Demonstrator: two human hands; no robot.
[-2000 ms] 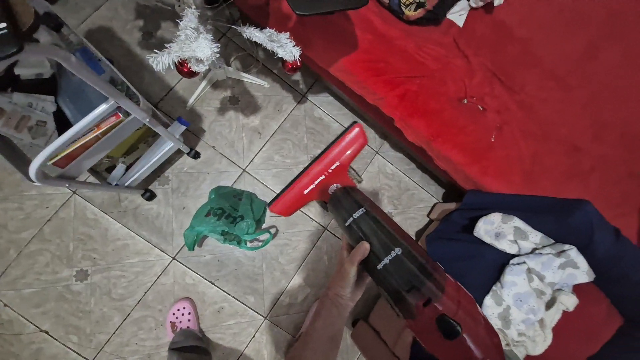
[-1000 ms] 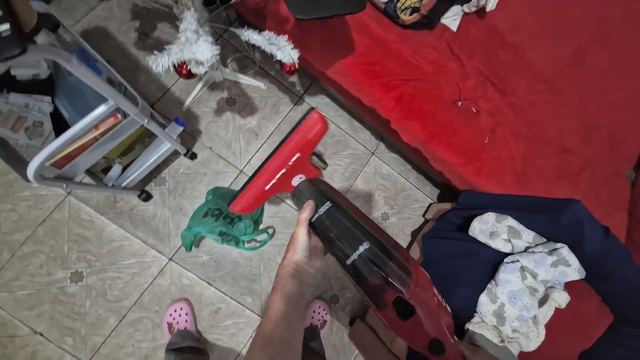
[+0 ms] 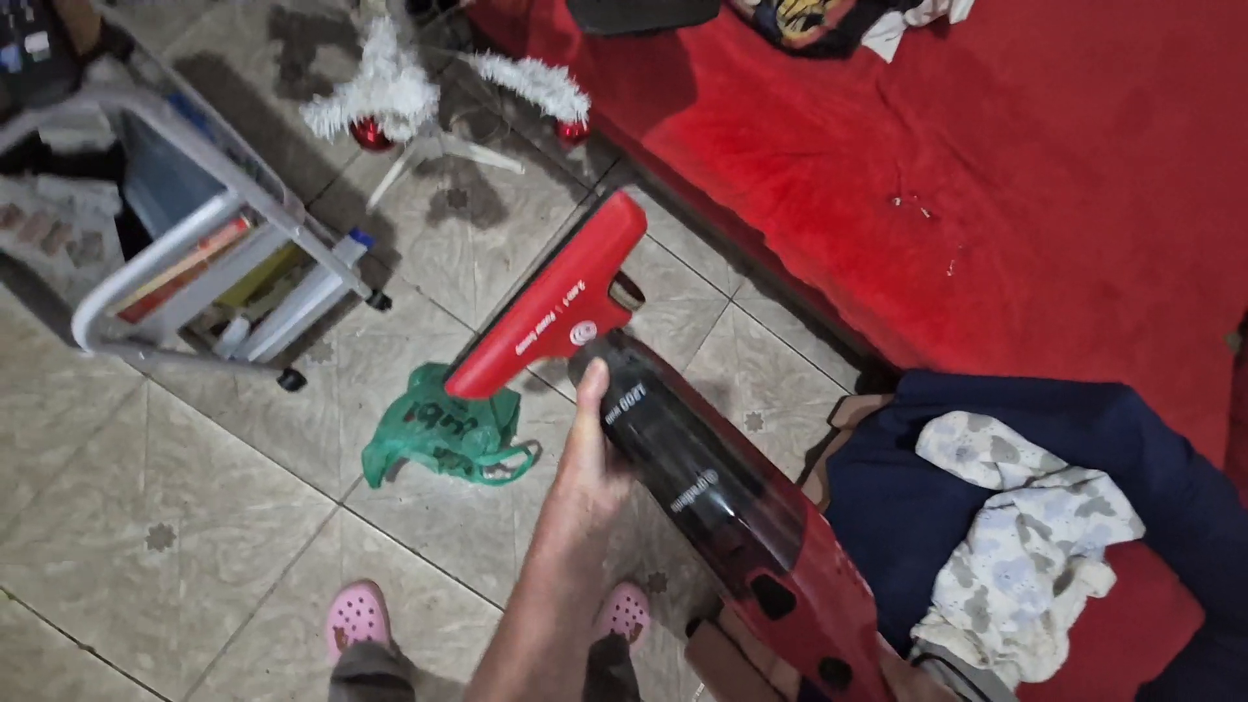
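My left hand (image 3: 597, 468) supports the dark front body of a red and black handheld vacuum cleaner (image 3: 721, 487) from the left, its thumb near the nozzle joint. At the bottom edge, part of my right hand (image 3: 916, 678) shows at the cleaner's rear; its fingers are mostly hidden. The wide red floor nozzle (image 3: 556, 302) points up and left, tilted above the tiles. Its lower end overlaps a crumpled green plastic bag (image 3: 439, 429) on the floor in this view.
At left stands a wheeled metal cart (image 3: 205, 249) with books and boxes. A white tinsel tree (image 3: 390, 88) with red baubles is at the top. A red-covered bed or sofa (image 3: 936, 185) fills the right, and clothes (image 3: 1014, 526) lie heaped at lower right. Pink clogs (image 3: 358, 619) show below.
The vacuum cleaner and my left hand have moved left and slightly up. The nozzle now overlaps the green bag in view. A second pink clog has come into sight.
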